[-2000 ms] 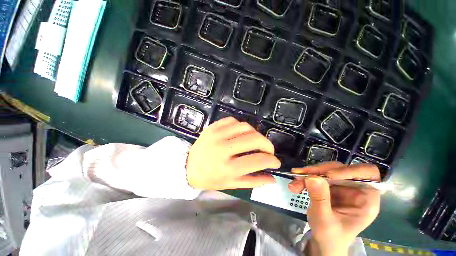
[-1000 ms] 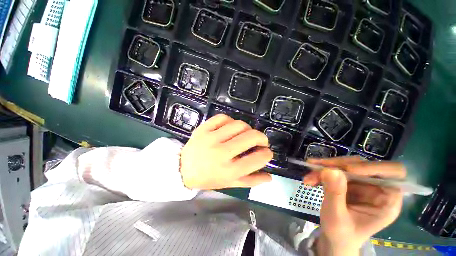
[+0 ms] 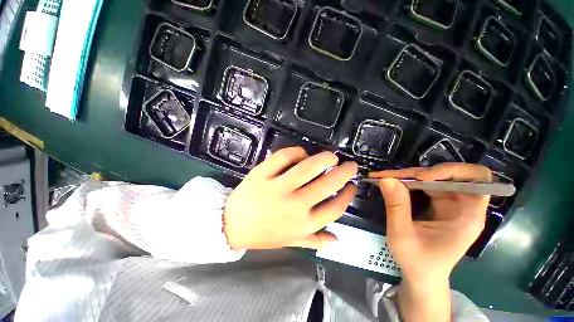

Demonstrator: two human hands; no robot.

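Observation:
My right hand [image 3: 434,214] holds the grey metal tweezers [image 3: 459,187] like a pen, nearly level, with the tip pointing left beside my left fingertips. My left hand [image 3: 289,201] is bent over the near edge of the black blister tray [image 3: 208,104]. Its fingers hide what lies under them, so I cannot tell if it grips a housing. Square watch housings with pale rims, such as this one [image 3: 320,104], sit in the pockets. Some show bright parts inside [image 3: 231,145]. The white adhesive dot sheet [image 3: 359,249] lies at the tray's near edge, partly under my hands.
Spare white and pale blue sticker sheets [image 3: 70,60] lie at the upper left on the green bench [image 3: 94,135]. A pile of stacked black trays [image 3: 557,277] is at the far right. Grey equipment [image 3: 16,217] stands below left.
My right hand moved up and left, bringing the tweezer tip to my left fingers. My left fingers are more spread. The view has shifted, so the tray appears larger and the spare sheets further left.

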